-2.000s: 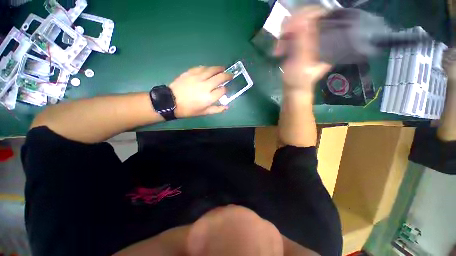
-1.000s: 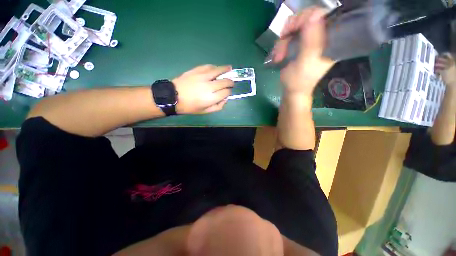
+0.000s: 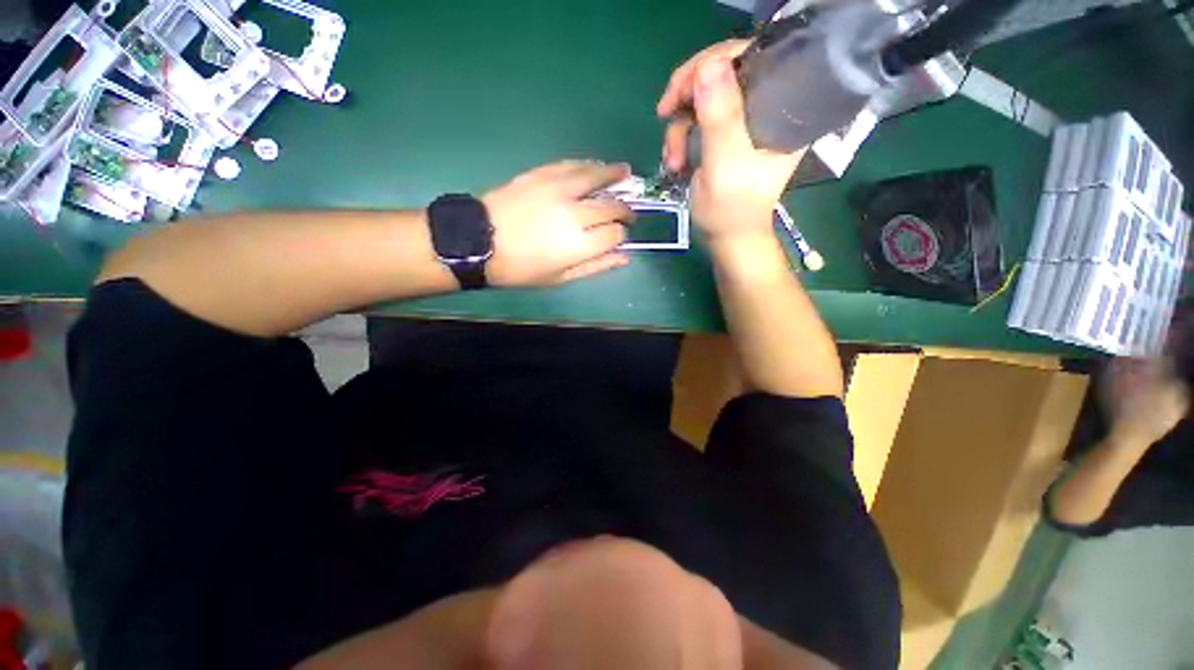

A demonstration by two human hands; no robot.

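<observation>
A white plastic frame (image 3: pixel 665 241) with a large window lies on the green bench in front of me. A small green circuit board (image 3: pixel 655 190) shows at its far end, partly covered by fingers. My left hand (image 3: pixel 557 225), with a black watch, holds the frame down from its left side. My right hand (image 3: pixel 736 151) grips a thick grey electric screwdriver (image 3: pixel 818 81), tilted, with its lower end over the board end of the frame. The driver tip and any screw are hidden by my fingers.
A pile of white frames with boards (image 3: pixel 164 98) is at far left, with pale round caps (image 3: pixel 227 169) beside it. A slim pale-tipped rod (image 3: pixel 799 241), black fan (image 3: pixel 927 238) and white slotted housings (image 3: pixel 1103 236) are at right. Another person's hand (image 3: pixel 1147 395) is at far right. A cardboard box (image 3: pixel 969 484) is below.
My right hand and the screwdriver have moved left and down onto the frame's board end. The frame lies straighter than at first. The other person's hand has moved down from the stacked housings.
</observation>
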